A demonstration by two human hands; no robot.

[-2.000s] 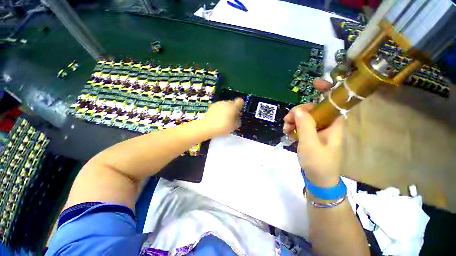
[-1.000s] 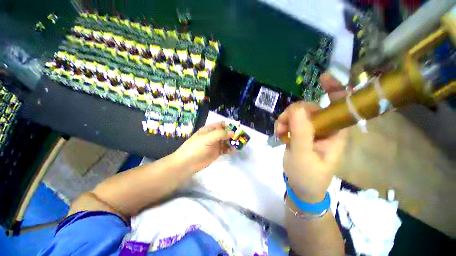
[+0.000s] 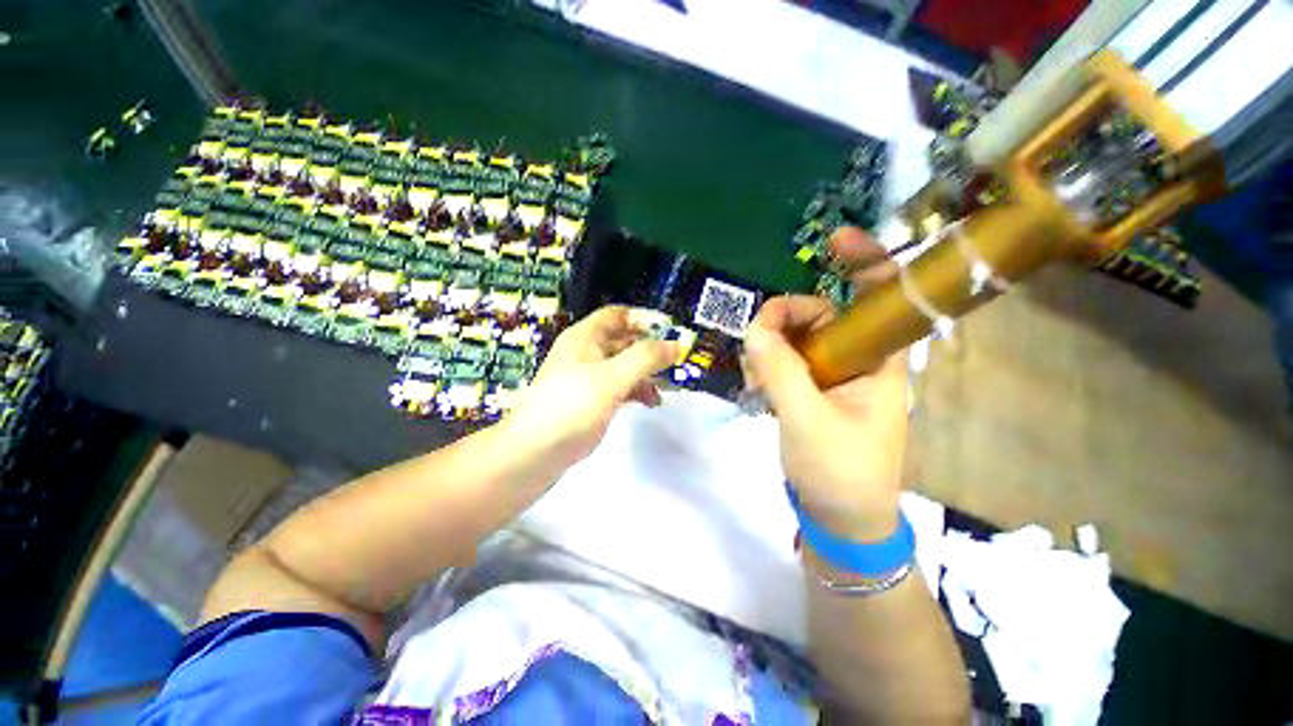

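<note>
My left hand (image 3: 589, 372) holds a small circuit board (image 3: 689, 350) with yellow and white parts by its left end, over the edge of the white paper (image 3: 681, 489). My right hand (image 3: 837, 411) is closed around the lower end of the gold-brown glue dispenser (image 3: 929, 301), which slants up to the right with white ties around it. Its pale tip points down-left, close to the right of the board; whether they touch cannot be told. The black film with a QR label (image 3: 726, 306) lies just behind.
Rows of boards (image 3: 383, 234) stand on a black tray at left. Loose green boards (image 3: 851, 192) lie behind the dispenser. A tan sheet (image 3: 1078, 426) and crumpled white tissue (image 3: 1042, 610) are at right. A cart's tan edge (image 3: 107, 567) shows at lower left.
My left hand, empty-looking over the black film two seconds ago, now holds a board. Over the last second, the board and the dispenser tip have come closer together.
</note>
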